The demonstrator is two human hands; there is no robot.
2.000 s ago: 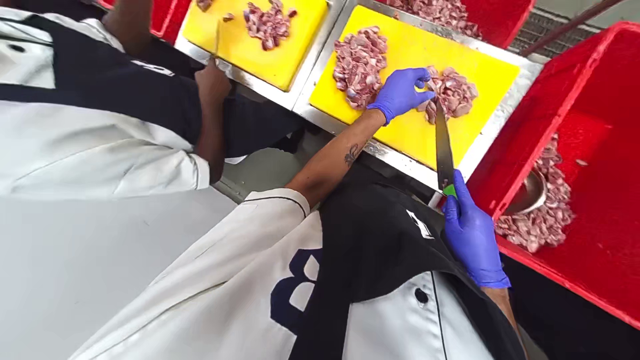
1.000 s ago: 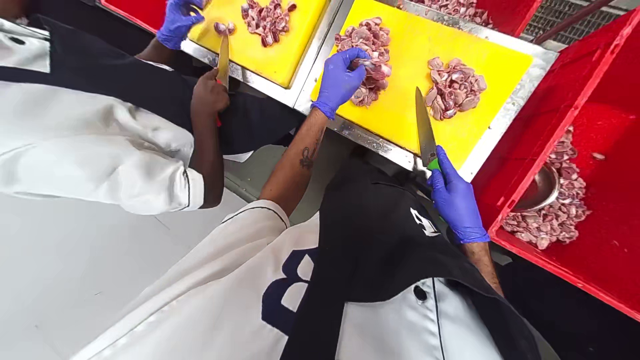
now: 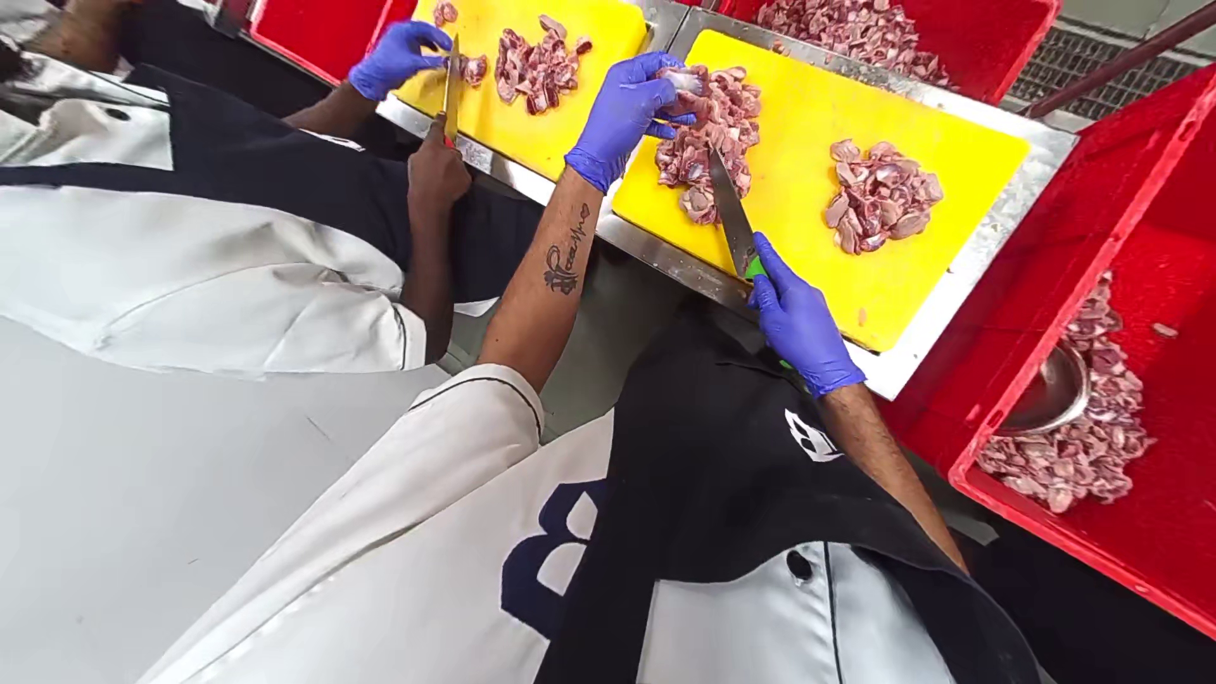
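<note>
My left hand (image 3: 627, 119), in a purple glove, grips a piece of meat (image 3: 686, 84) above the left pile of meat pieces (image 3: 719, 123). That pile lies on a yellow cutting board (image 3: 788, 190). My right hand (image 3: 803, 323), gloved the same way, is closed around the green handle of a knife (image 3: 731, 209); the blade's tip is at the lower part of the left pile. A second, smaller pile of meat (image 3: 879, 195) rests on the board's right half.
At the left, a co-worker holds another knife (image 3: 452, 90) over a second yellow board (image 3: 570, 128) with meat on it. A red crate (image 3: 1178, 437) at the right contains meat pieces and a metal bowl (image 3: 1050, 389). Another red crate (image 3: 988, 43) with meat stands behind my board.
Two seconds ago my left hand was at the right pile; it has moved left to the other pile. The knife's tip has also shifted from the right pile to the left one.
</note>
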